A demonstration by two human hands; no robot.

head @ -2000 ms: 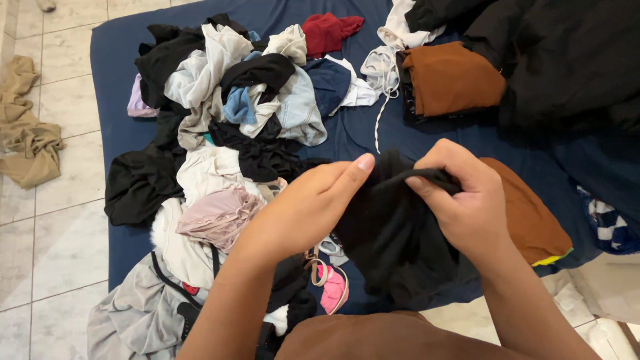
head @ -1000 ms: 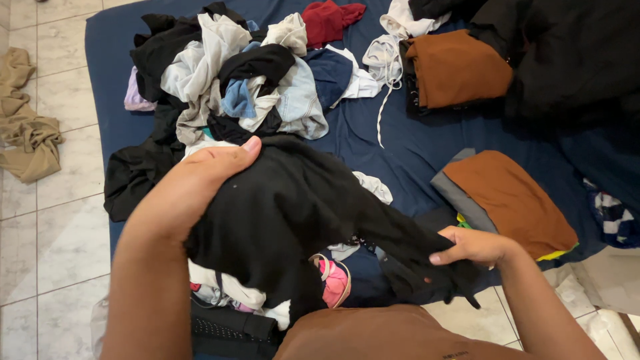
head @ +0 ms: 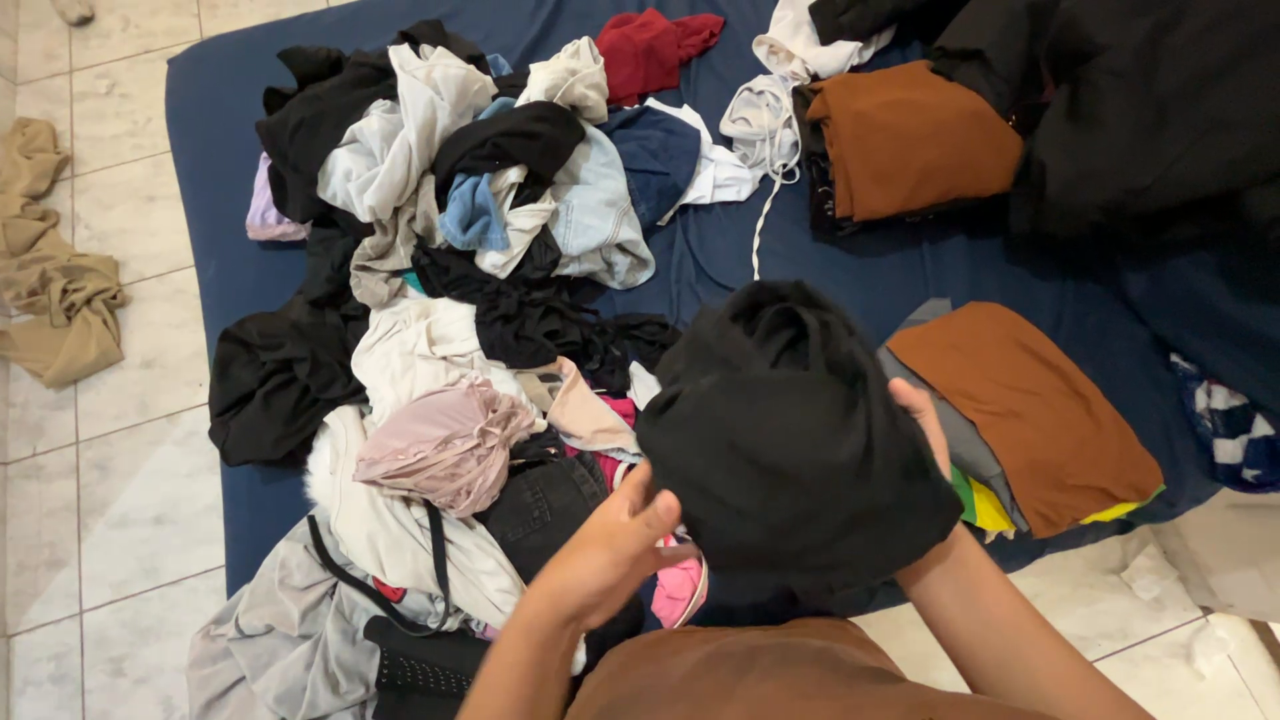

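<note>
A bundled black cloth garment (head: 790,440) is held up before my body, over the near part of the bed. My right hand (head: 925,480) grips its right side, with the palm partly hidden behind the cloth. At its lower left edge is my left hand (head: 635,540), fingers apart and slightly curled, near or lightly touching the fabric. Left of the bundle lie a dusty pink garment (head: 450,445), a peach cloth (head: 590,415) and dark denim (head: 545,510). To the right rests a folded brown garment (head: 1030,410) on grey, green and yellow cloth.
A heap of mixed clothes (head: 420,130) covers the left of the dark blue bed sheet (head: 700,250). A second folded brown garment (head: 915,135) lies beside large black cloth (head: 1150,120) at the upper right. Beige cloth (head: 60,290) lies on the tiled floor.
The black garment, stretched out between both hands a second ago, is now gathered into a compact bundle. My left hand has moved down and right from the garment's upper edge.
</note>
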